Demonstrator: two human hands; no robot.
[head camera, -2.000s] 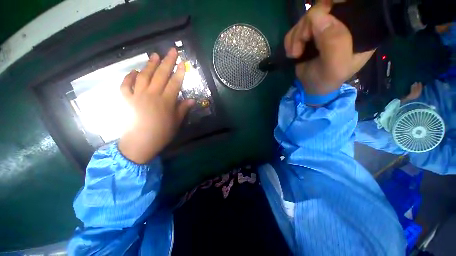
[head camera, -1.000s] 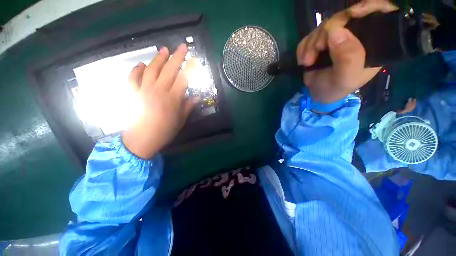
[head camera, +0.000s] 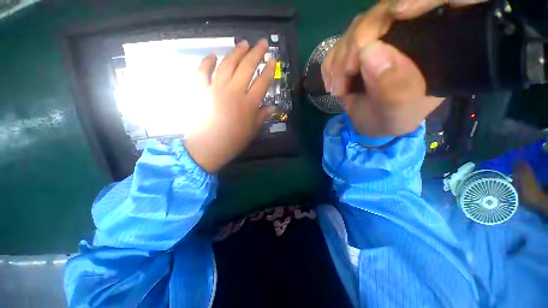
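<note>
The open device (head camera: 162, 90), partly washed out white by glare, lies in a black tray (head camera: 90, 90). My left hand (head camera: 231, 105) rests flat on it, fingers apart, fingertips at the circuit board (head camera: 277, 96) with a yellow patch. My right hand (head camera: 384, 78) is closed around the thick black electric screwdriver (head camera: 456, 48). Its dark tip end points left, between the tray's right edge and the round silver screw dish (head camera: 324, 102). The hand and tool partly cover the dish. The bit itself cannot be made out.
The tray and dish lie on a green worktop (head camera: 36, 162). At the right is a pale mint fan (head camera: 490, 198) beside another person's blue sleeve and blurred hand. Another dark unit (head camera: 441, 129) with a yellow spot and red light lies beyond my right wrist.
The screwdriver's tip end has moved left from over the dish towards the tray, and my right hand now covers part of the dish. The view has shifted; my left hand stays on the device.
</note>
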